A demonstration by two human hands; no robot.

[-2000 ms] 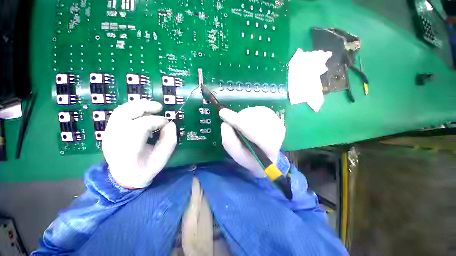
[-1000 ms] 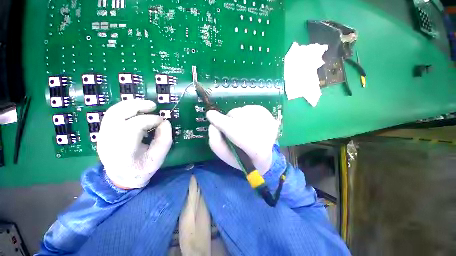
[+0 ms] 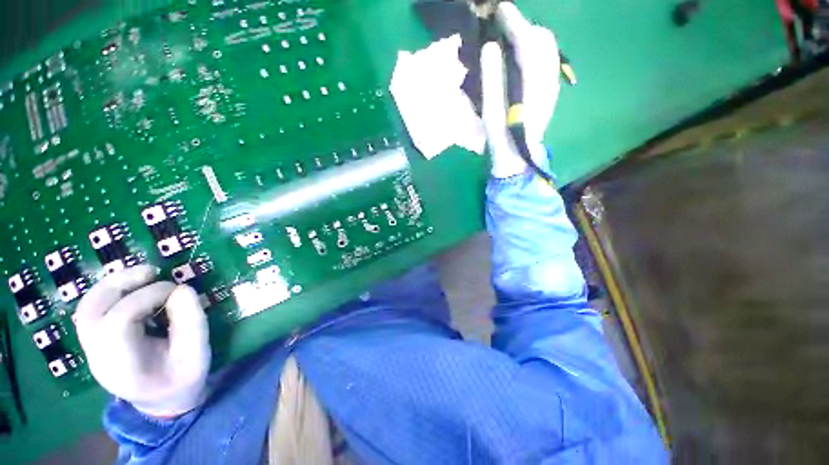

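The green circuit board (image 3: pixel 264 118) lies tilted in view, with rows of black power transistors (image 3: pixel 109 239) at its left end. My left hand (image 3: pixel 145 341), in a white glove, is over the board's front edge and pinches thin solder wire (image 3: pixel 205 218) that reaches up over the board. My right hand (image 3: pixel 523 82), gloved, is at the dark iron stand (image 3: pixel 473 45), right of the board. It holds the soldering iron (image 3: pixel 516 118), whose yellow band and black end show by the palm. The iron's tip is hidden at the stand.
White crumpled paper (image 3: pixel 436 100) lies between the board and the stand. A yellow-tipped tool (image 3: pixel 568 71) shows just right of my right hand. A small dark item (image 3: pixel 685 12) and red-and-black things (image 3: pixel 800 23) are at the far right. A dark slim tool (image 3: pixel 9 363) lies at the left edge.
My right hand has moved with the iron from the board to the stand at the upper right. My left hand still holds the wire. The whole view has turned and shifted right.
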